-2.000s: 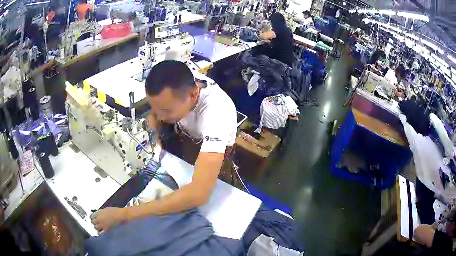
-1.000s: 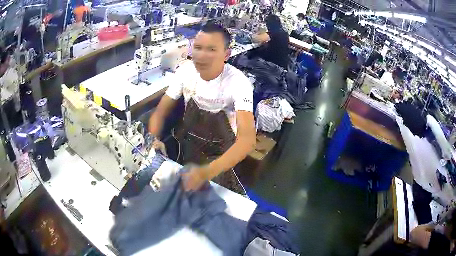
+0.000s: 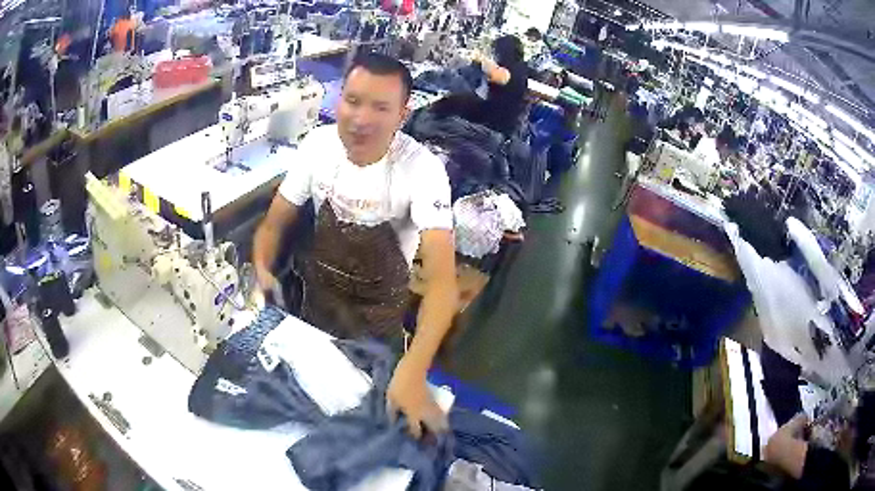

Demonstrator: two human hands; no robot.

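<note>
Neither of my own hands is in view. A slate-blue garment (image 3: 360, 432) lies bunched over the near side of the white sewing table (image 3: 230, 443). Its dark part with small white marks (image 3: 228, 386) lies below the cream sewing machine head (image 3: 197, 288). Pale cloth (image 3: 321, 369) shows within the garment. Across the table, a person in a white T-shirt and dark apron (image 3: 355, 264) has one hand on the garment and the other beside the machine. Whether that second hand grips cloth is unclear. The needle area is too small to tell.
More blue-grey cloth (image 3: 489, 446) lies at the table's right edge. Dark thread cones (image 3: 53, 312) stand left of the machine. A blue-sided bin (image 3: 624, 321) stands beyond a green aisle (image 3: 547, 355). At lower right, another person's hand (image 3: 787, 446) is at a table with black cloth.
The view has shifted, so the scene sits further left. The person has straightened up since the earliest frame. The garment has moved off the front corner and opened out, and one hand has moved right across it.
</note>
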